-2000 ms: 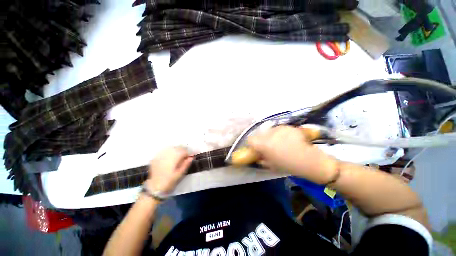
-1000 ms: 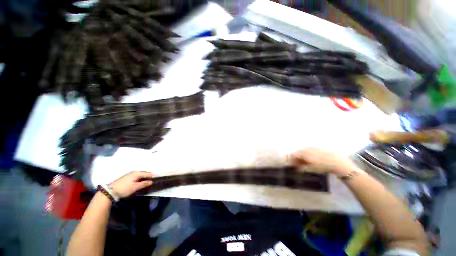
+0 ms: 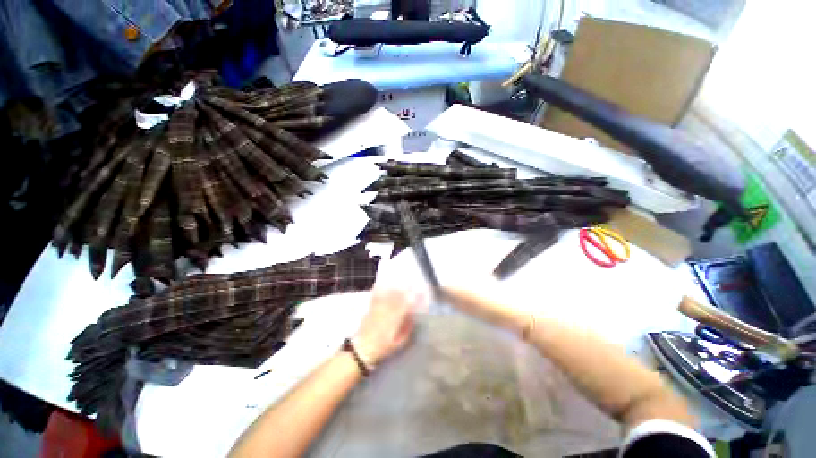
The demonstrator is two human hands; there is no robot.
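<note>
A narrow dark plaid strip (image 3: 419, 246) slants from the far centre pile down to my hands. My right hand (image 3: 454, 301) is blurred at its lower end and appears closed on it. My left hand (image 3: 389, 324) is just to the left, its fingers close to the same end; blur hides whether they grip it. The far centre pile of plaid strips (image 3: 474, 192) lies beyond, with one strip end (image 3: 528, 250) sticking out toward me. The steam iron (image 3: 711, 371), with a tan handle, sits at the right, untouched.
Layered plaid strips (image 3: 242, 300) lie at left, with a large fanned plaid bundle (image 3: 170, 179) behind. Red-and-yellow scissors (image 3: 604, 247) lie beside cardboard (image 3: 649, 236) at far right. A dark tray (image 3: 738, 291) is at the right end. A red container (image 3: 76, 436) is low left.
The strip stretched along the near edge between my hands is no longer there. Both hands have moved to the centre, close together. The view has tilted up, showing more background.
</note>
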